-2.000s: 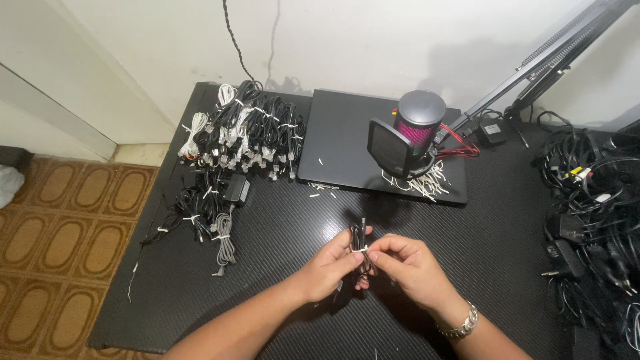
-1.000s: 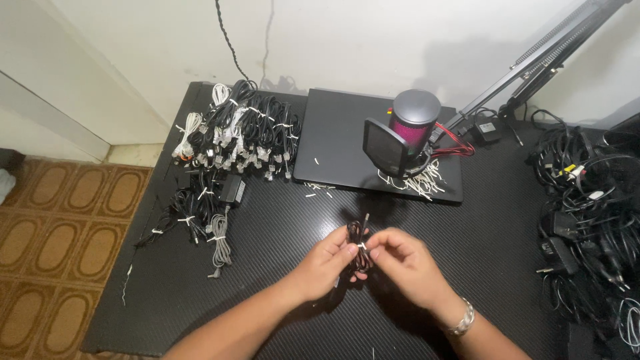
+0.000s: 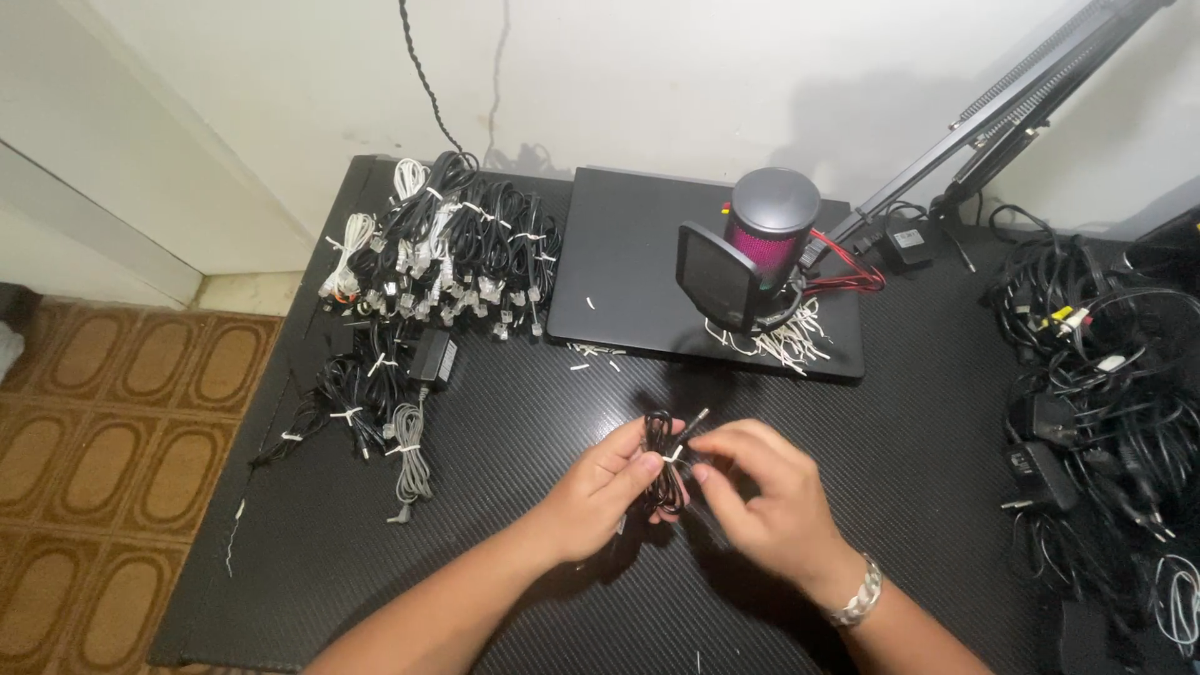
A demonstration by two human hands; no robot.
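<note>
My left hand [image 3: 600, 483] holds a coiled black cable [image 3: 664, 483] near the front middle of the table, thumb pressed on its middle. A white twist tie [image 3: 673, 457] goes around the coil there. The cable's metal plug [image 3: 698, 420] sticks out at the upper right of the bundle. Just right of the coil, my right hand [image 3: 759, 478] has its thumb and index finger apart, with nothing seen between them; a silvery chain bracelet [image 3: 858, 592] is on that wrist.
Tied cable bundles [image 3: 469, 244] and a grey coiled cable [image 3: 411, 459] lie left. Behind, a closed black laptop [image 3: 637, 253] bears white tie pieces [image 3: 792, 337] beneath a microphone [image 3: 769, 225] on a boom arm [image 3: 975, 122]. Tangled black cables [image 3: 1106, 403] with adapters lie right.
My right hand's fingers have come away from the tie, where they were two seconds ago. The coil remains in my left hand, its plug now leaning to the right.
</note>
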